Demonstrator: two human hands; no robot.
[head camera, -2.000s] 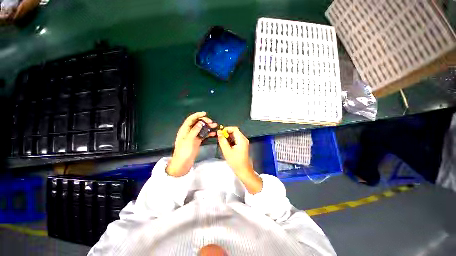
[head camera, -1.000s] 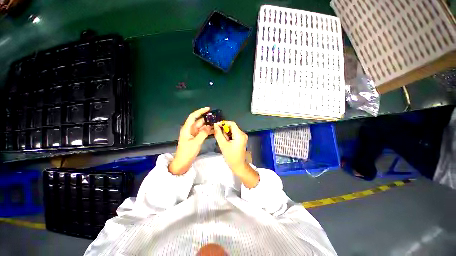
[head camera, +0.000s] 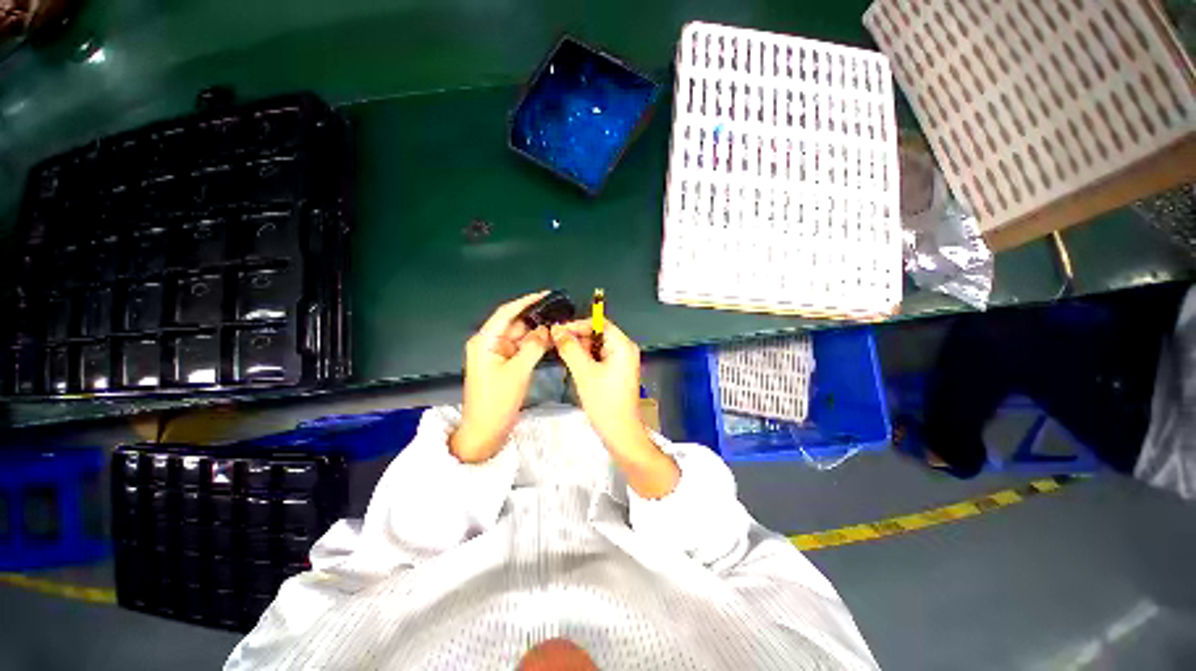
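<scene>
My left hand holds a small black plastic housing in its fingertips, over the bench's front edge. My right hand holds a slim yellow-handled tool that stands roughly upright between its fingers. The right fingertips touch the near side of the housing. Any small part between the fingertips is too small to tell. A small dark-rimmed box with bright blue inside lies beyond the hands. The white parts tray with rows of dark slots lies flat to the right of it.
A black blister tray lies at left, another below the bench edge. A slotted tray lies angled at right by a clear bag. A blue bin stands below. Small dark bits lie on the bench. Another person's legs show at right.
The housing was turned in my left fingers. The yellow tool has swung from lying across my right fingers to pointing up. The view shifted slightly; both hands stay close together.
</scene>
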